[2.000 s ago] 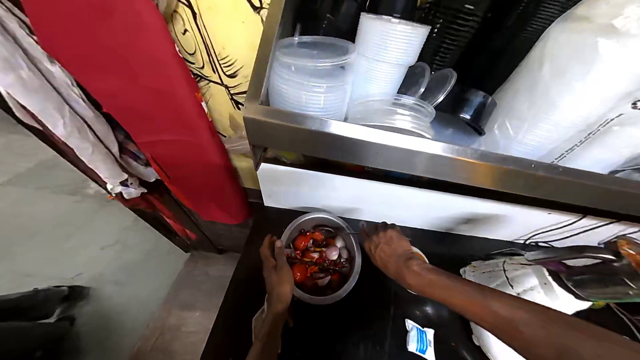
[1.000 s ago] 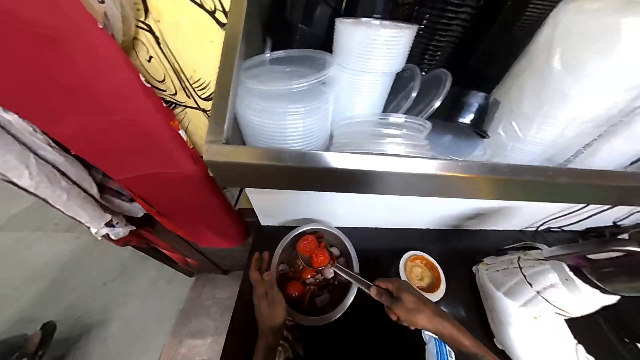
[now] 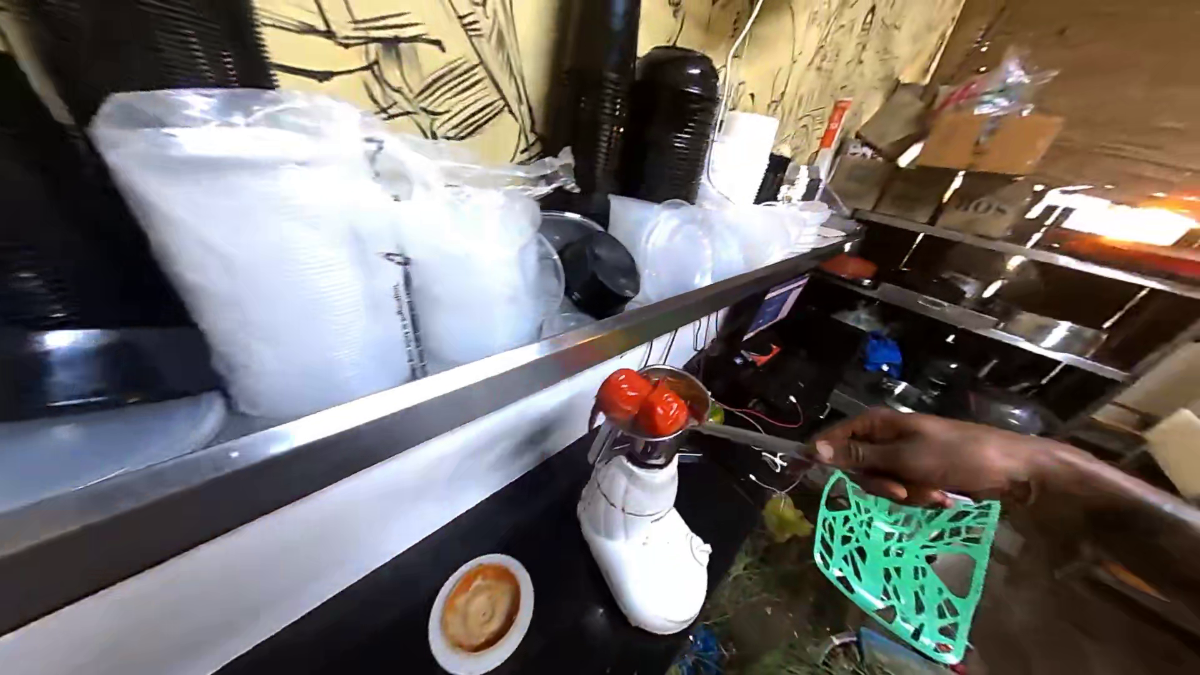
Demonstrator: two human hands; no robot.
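My right hand (image 3: 905,455) grips the metal handle of a ladle or spoon (image 3: 750,437), whose far end is at the mouth of a steel mixer-grinder jar (image 3: 689,389). Red cooked tomatoes (image 3: 642,401) sit at the jar's top; whether they rest on the spoon or in the jar I cannot tell. Below the jar is the white mixer-grinder base (image 3: 647,553) on the black counter. A white bowl (image 3: 481,614) with orange-brown residue and a pale paste stands to its left. My left hand is outside the view.
A steel-edged shelf (image 3: 412,403) runs above the counter, with plastic-wrapped stacks of white containers (image 3: 272,253) and black containers (image 3: 670,122). A green plastic basket (image 3: 905,562) is below my right hand. Cardboard boxes (image 3: 989,141) stand on a rack at the back right.
The view has swung far to the right. My right hand has moved the spoon from the steel bowl of tomatoes to the mixer jar. My left hand and that bowl have left the view.
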